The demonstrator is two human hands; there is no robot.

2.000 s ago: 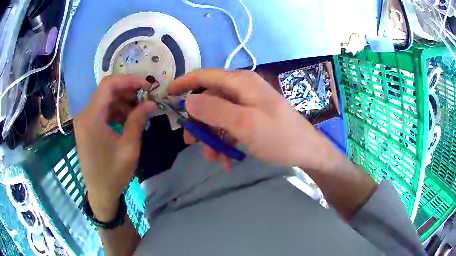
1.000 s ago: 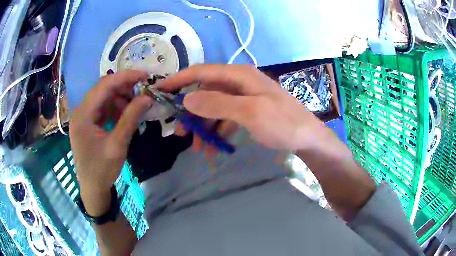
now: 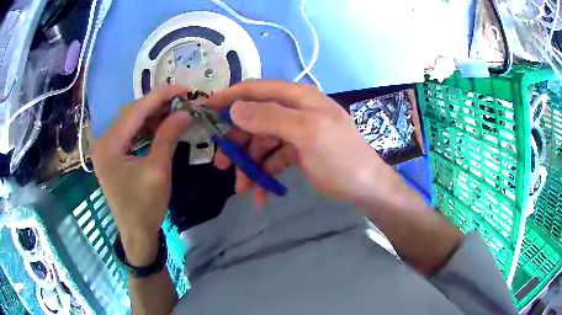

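The white lamp housing (image 3: 148,58), a disc with dark curved slots, lies on the blue mat. My left hand (image 3: 138,144), with a dark wristband, pinches a small part at its fingertips above the housing's near side. My right hand (image 3: 296,132) holds the blue-handled pliers (image 3: 249,166); their metal jaws meet the small part at my left fingertips. Short dark wires show beside the jaws. The small part is blurred and partly hidden by my fingers.
An open brown box (image 3: 419,126) of silver-grey pieces is right of my right hand. A green crate (image 3: 471,166) is at the far right. A darker green crate (image 3: 92,212) is at the lower left. A white cord (image 3: 277,27) crosses the blue mat (image 3: 345,49).
The lamp housing appears a little further right in the view. Both hands stay close together, and the pliers' handles have changed angle slightly while the jaws stay at my left fingertips.
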